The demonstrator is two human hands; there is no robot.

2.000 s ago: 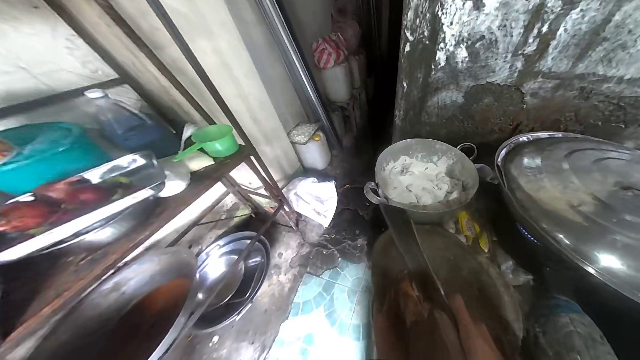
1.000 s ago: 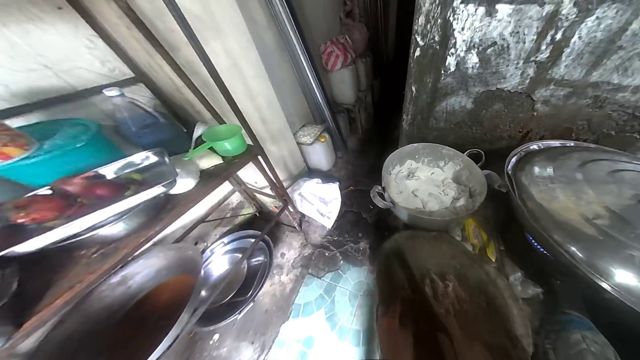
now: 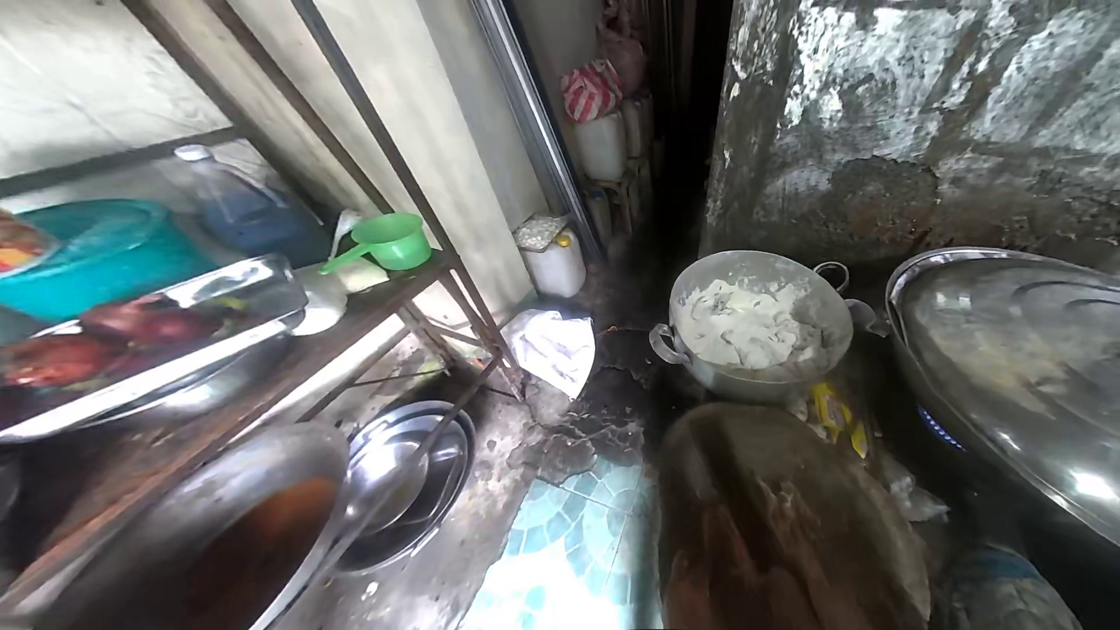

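Observation:
At the lower right is a round, thick board or block (image 3: 849, 464), brown and worn, its near part cut off by the frame. Blurred reddish-brown shapes (image 3: 744, 560) lie over its near half, with a dark streak above them; whether they are my hands or something on the board cannot be told. No finger shows clearly. Just beyond the board stands a two-handled metal pot (image 3: 748, 382) holding a white, floury mass (image 3: 744, 324). Yellow packaging (image 3: 831, 411) lies beside the pot.
A large metal lid (image 3: 1015, 324) covers a vessel at right, with small blue flames below. On the left, a shelf (image 3: 262, 389) bears a green dipper (image 3: 394, 241), a teal basin (image 3: 114, 254) and a tray of reddish items. A wok (image 3: 201, 464) and a metal basin (image 3: 464, 437) are below.
The long dark shape that reached from the board up to the pot's rim two seconds ago no longer covers that rim. The pot, lid and shelf items have kept their places.

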